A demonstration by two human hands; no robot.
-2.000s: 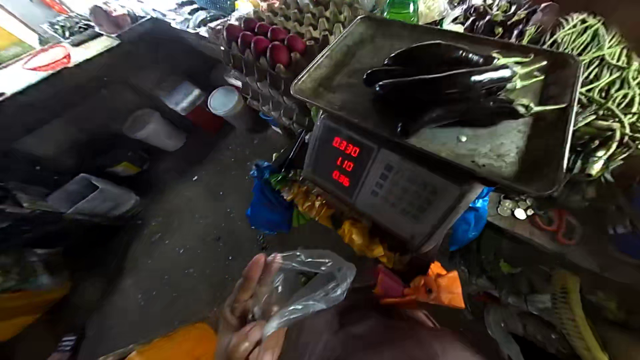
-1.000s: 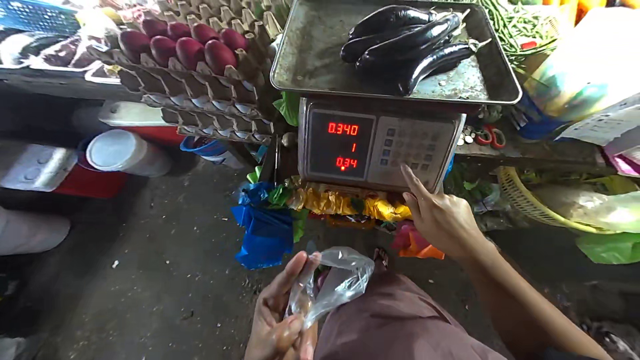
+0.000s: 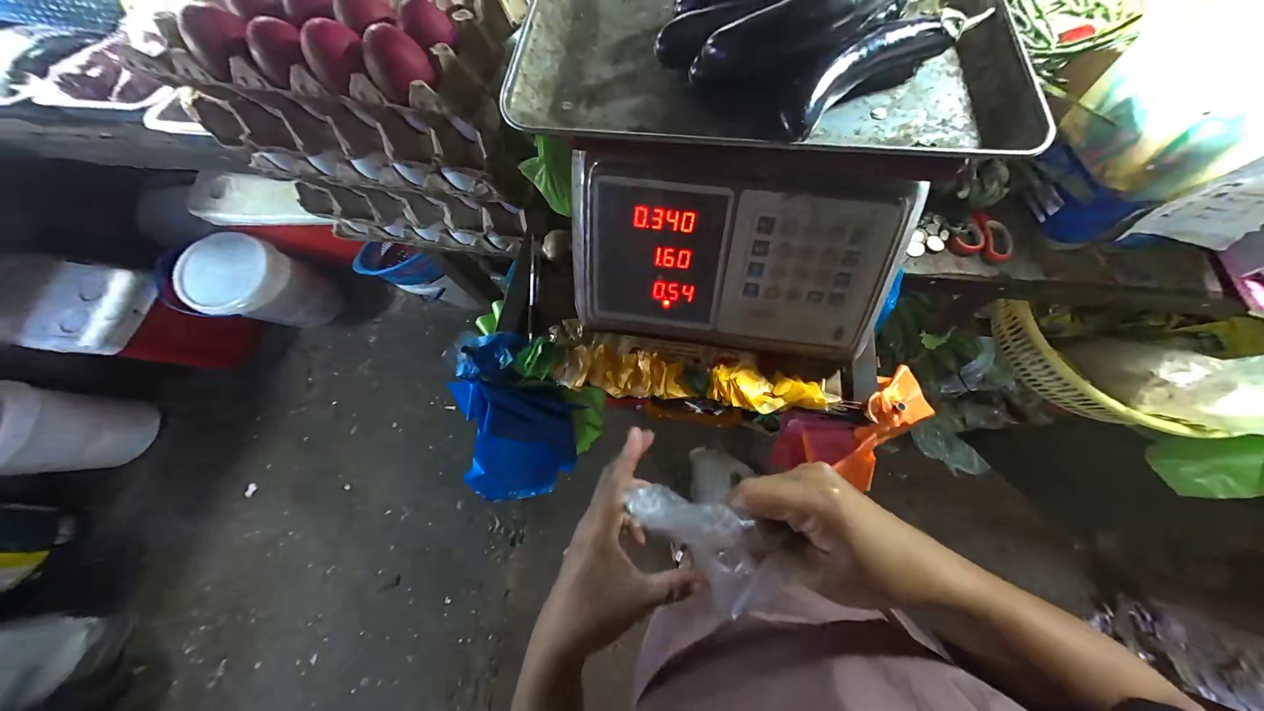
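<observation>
A clear plastic bag [image 3: 706,533] is between my hands, below the scale. My right hand [image 3: 820,533] grips the bag's right side with closed fingers. My left hand [image 3: 617,543] is spread at the bag's left side, its fingers apart and touching the plastic; whether it pinches any of it I cannot tell. Ahead stands a digital scale [image 3: 746,257] with a red lit display and keypad. On its metal tray [image 3: 592,79] lie several glossy dark eggplants [image 3: 869,64].
Stacked egg cartons [image 3: 395,158] with dark red eggs [image 3: 331,49] are left of the scale. Blue [image 3: 518,434] and orange [image 3: 889,415] plastic bags hang below it. Scissors [image 3: 983,237], coins [image 3: 926,237] and a yellow basket [image 3: 1047,380] are to the right. White buckets [image 3: 232,276] stand at left.
My right hand, at the scale's keypad one second ago, is now down at the clear bag. The lower two display readings have changed. The view is closer to the scale.
</observation>
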